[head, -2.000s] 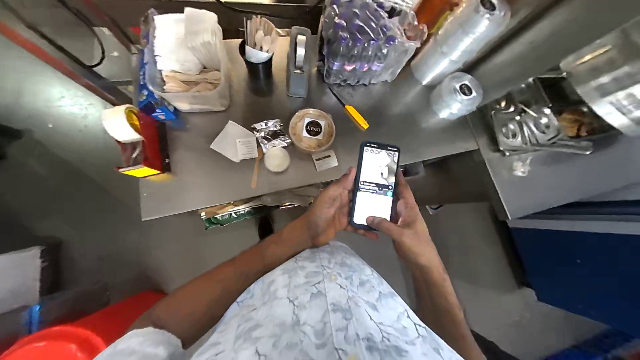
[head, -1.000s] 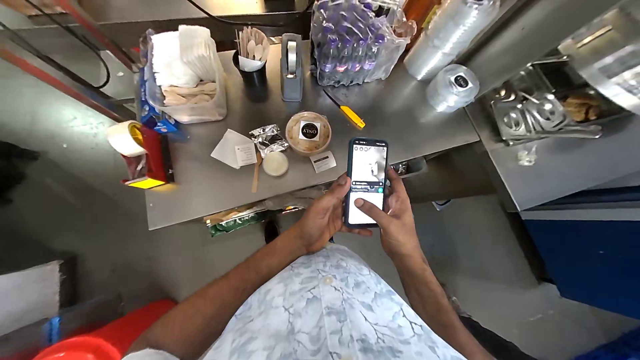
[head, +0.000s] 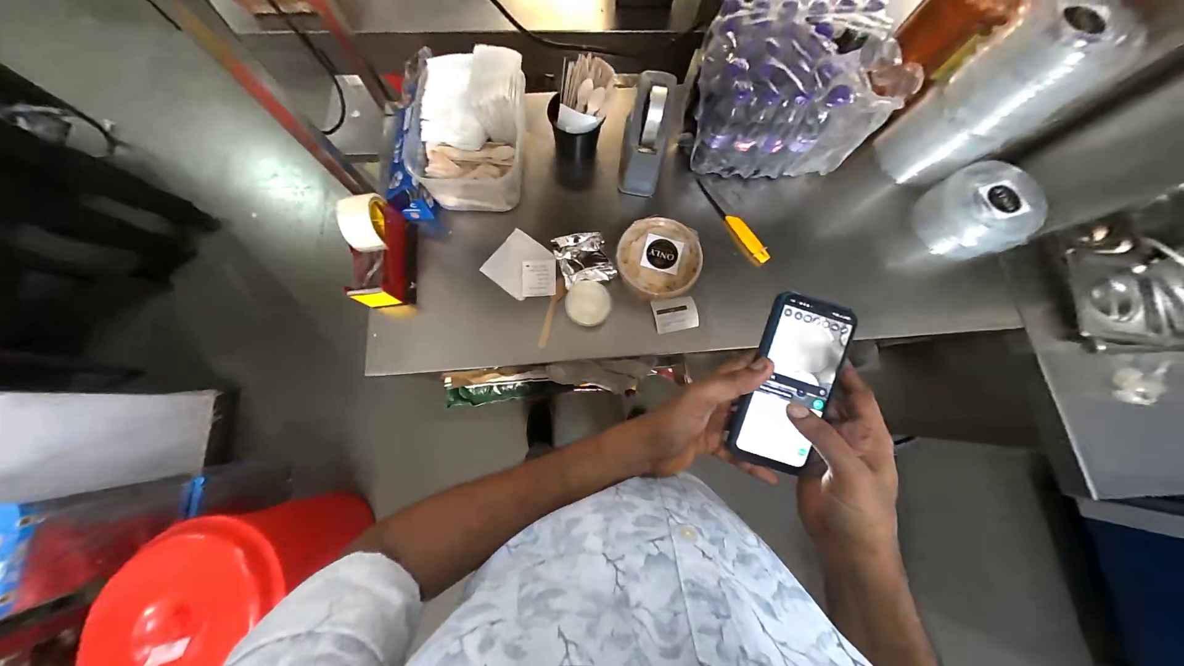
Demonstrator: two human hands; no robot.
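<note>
My left hand (head: pixel 698 421) grips the left side of a smartphone (head: pixel 794 375) with a lit screen. Around its lower right side is my right hand (head: pixel 851 458), its thumb over the screen. On the steel table (head: pixel 832 277) beyond lies a round lidded food container (head: pixel 680 277) with a sticker. Left of it are a crumpled foil packet (head: pixel 584 257) and a small round white-topped tub (head: pixel 587 303). A wooden utensil (head: pixel 548 322), a white napkin (head: pixel 507 264) and a printed slip (head: pixel 537 278) lie beside these. Another slip (head: pixel 675 314) is just below the container.
Behind stand a plastic tub of napkins and wooden cutlery (head: pixel 472 190), a black cup of wooden cutlery (head: pixel 575 139), a tape dispenser (head: pixel 643 153), wrapped bottles (head: pixel 786 102) and stacked clear lids (head: pixel 980 208). A yellow utility knife (head: pixel 745 239) lies nearby. A red tape dispenser (head: pixel 398 259) is at the left edge.
Both hands keep hold of the phone. The right thumb has shifted over the screen, from its lower part two seconds ago to nearer the middle. The things on the table stay put.
</note>
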